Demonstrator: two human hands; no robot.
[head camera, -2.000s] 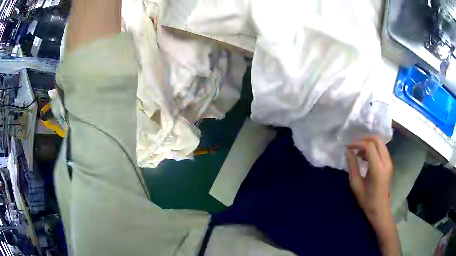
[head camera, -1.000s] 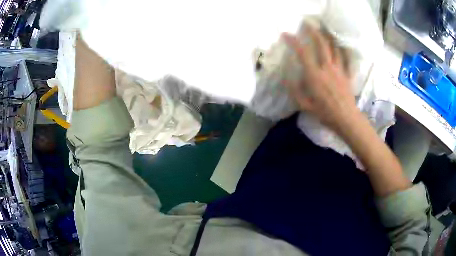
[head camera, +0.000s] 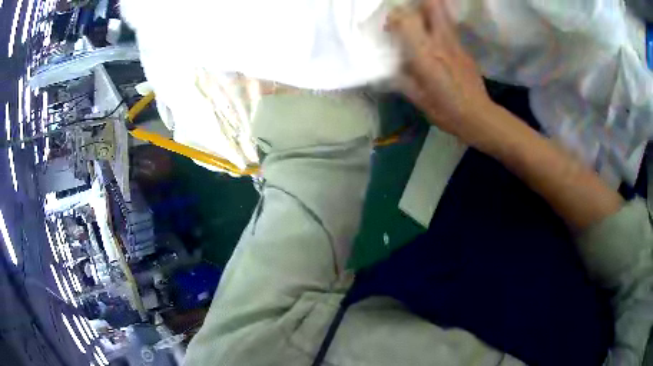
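Note:
A large white garment piece (head camera: 265, 43) spreads across the top of the view, partly overexposed. My right hand (head camera: 444, 82) is at its lower middle edge, fingers bent and closed on the cloth, slightly blurred. More white cloth (head camera: 594, 78) hangs down at the right, over my navy apron. My left sleeve (head camera: 315, 129) reaches up to the cloth from below. My left hand is hidden behind or beneath the white cloth.
Cream cloth (head camera: 222, 107) hangs at the left beside my left sleeve. Green floor with yellow tape (head camera: 186, 150) lies below. Racks and equipment (head camera: 129, 221) stand at the left. A sliver of the blue plate (head camera: 649, 53) shows at the right edge.
The view has swung left, moving the machine almost out of the picture. My right hand has gone from the cloth's lower right edge up to its middle. The white piece now spreads further left.

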